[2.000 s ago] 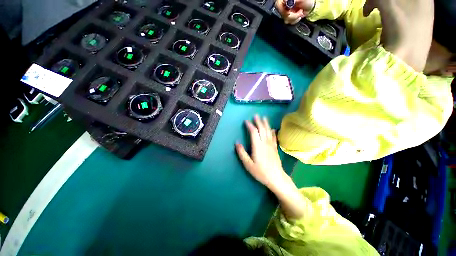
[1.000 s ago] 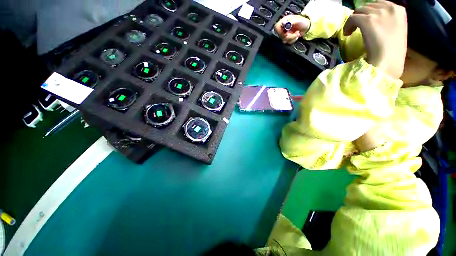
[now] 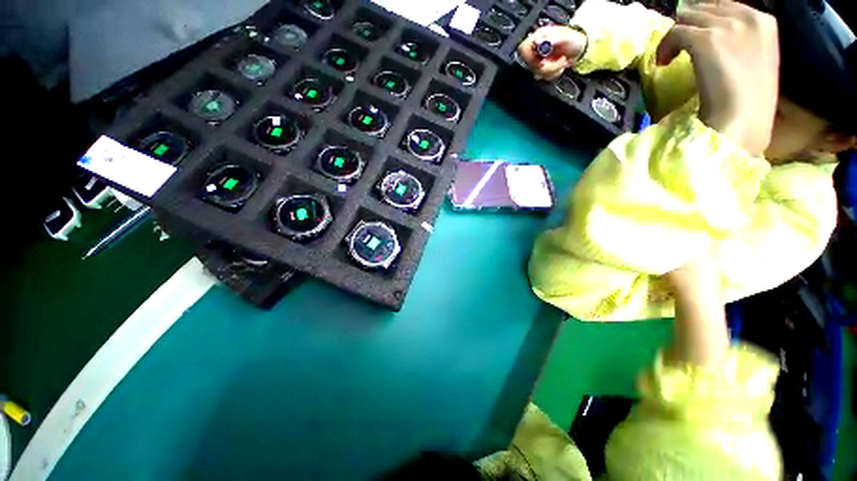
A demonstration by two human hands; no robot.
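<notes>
A black foam tray (image 3: 362,289) lies tilted across the mat, with round smartwatches (image 3: 374,244) in its pockets. Many show a small green lit square. A white label (image 3: 125,166) is on its left corner. A phone (image 3: 502,185) lies right of the tray, its screen purple with a pale area. My right forearm, in a yellow sleeve, reaches up at the lower right. My right hand (image 3: 695,289) is blurred against another person's sleeve, and its fingers cannot be made out. My left hand is not in view.
Another person in a yellow smock (image 3: 630,216) leans in at right, one hand (image 3: 553,53) holding a small dark round thing over a second tray (image 3: 526,80). White devices (image 3: 62,218) and a thin stick (image 3: 116,231) lie left. A white strip (image 3: 113,362) crosses the mat.
My right hand has left the mat beside the phone and moved right, against the other person's sleeve. The view has shifted, so the tray and phone sit slightly lower. The other person's raised hand now shows.
</notes>
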